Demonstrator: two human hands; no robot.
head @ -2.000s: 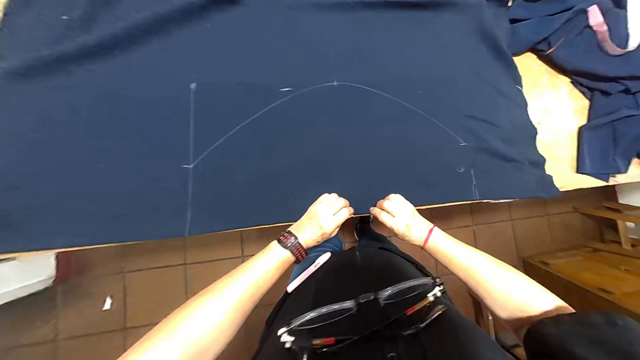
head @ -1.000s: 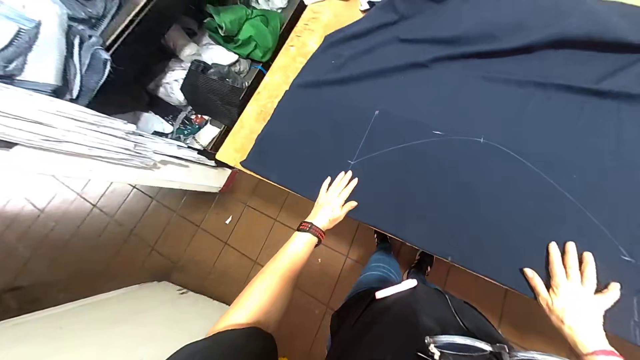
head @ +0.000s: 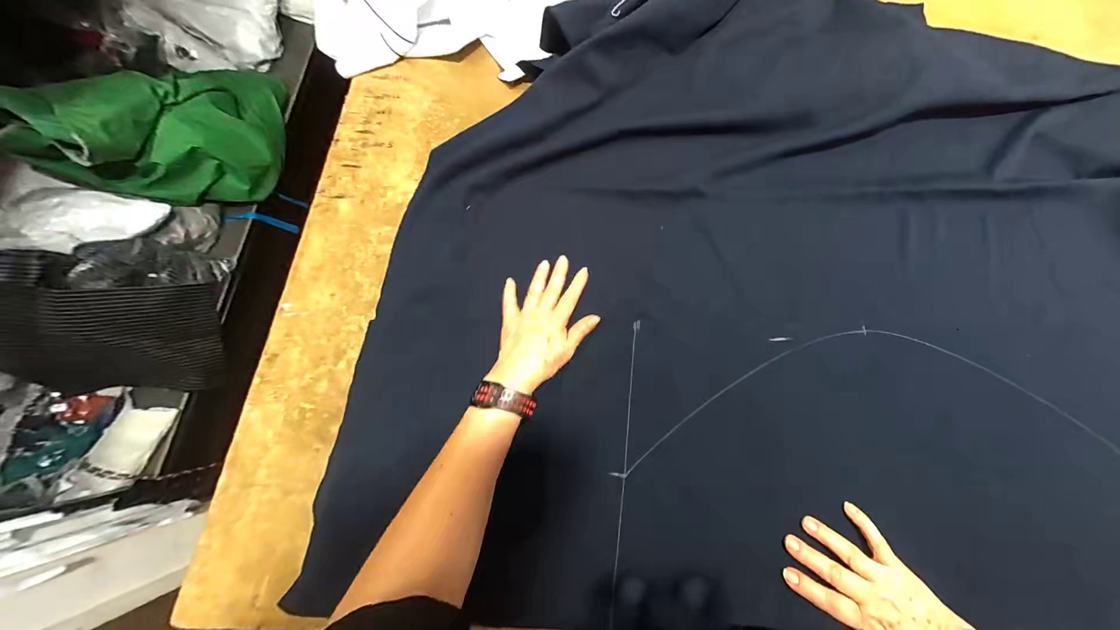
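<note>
Dark navy fabric (head: 744,262) lies spread over the table, marked with a white chalk curve (head: 744,378) and a straight chalk line (head: 629,402) that meets the curve's left end. My left hand (head: 535,337), with a dark red beaded bracelet (head: 503,399) at the wrist, rests flat on the fabric left of the straight line, fingers spread. At the lower right, below the curve, my right hand (head: 862,573) is over the fabric with its fingers apart and nothing held. Whether its palm touches the cloth is unclear.
The wooden tabletop (head: 289,350) shows along the left, with small marks near its edge. White cloth pieces (head: 437,31) lie at the top. Left of the table, shelves hold a green cloth (head: 166,136), a black ribbed cloth (head: 114,328) and clear plastic bags.
My left hand has moved from the fabric's front edge farther in over the cloth. Two seconds ago both hands were close together at that edge. The view has shifted strongly.
</note>
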